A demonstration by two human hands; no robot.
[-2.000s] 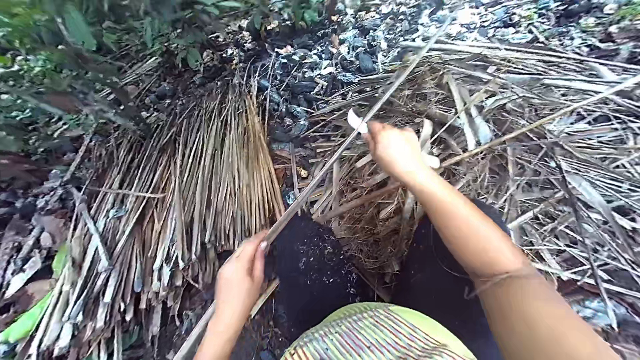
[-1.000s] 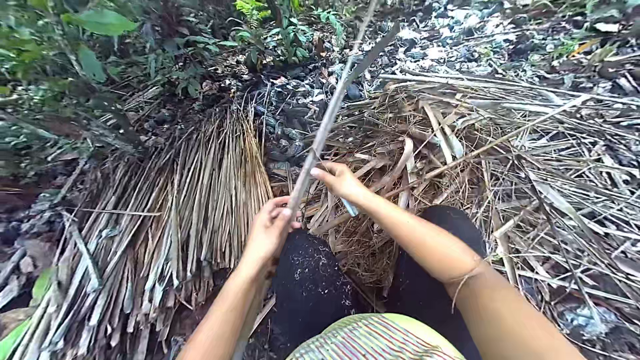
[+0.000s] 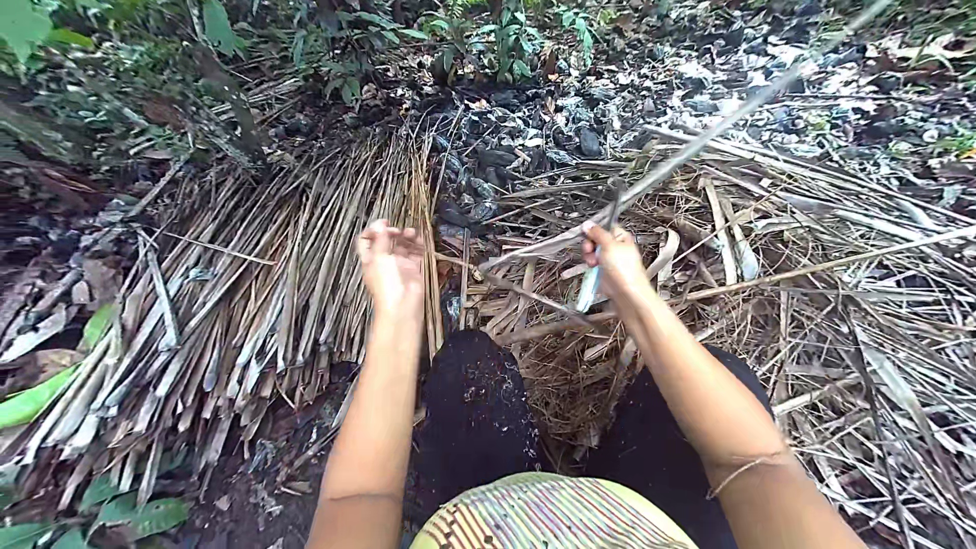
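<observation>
My right hand (image 3: 610,255) is closed around a knife (image 3: 589,288) with a pale blue handle; its dark blade points up and away. A long, pale dry stalk (image 3: 686,152) runs from beside that hand toward the upper right, pinched or resting at the fingers; blur hides which. My left hand (image 3: 393,259) is raised, fingers loosely apart, with nothing in it, over the right edge of a bundle of dry stalks (image 3: 297,252). Below and between the hands, shavings and peeled strips (image 3: 572,396) lie between my knees.
A wide heap of dry stalks and leaf strips (image 3: 862,305) spreads at the right, crossed by a long thin stick (image 3: 823,264). Dark husks or stones (image 3: 488,164) lie beyond, with green plants (image 3: 511,42) at the back. A green leaf (image 3: 34,400) is at far left.
My left hand has let go of the long stalk and moved off to its left. The stalk now slants to the upper right beside my right hand.
</observation>
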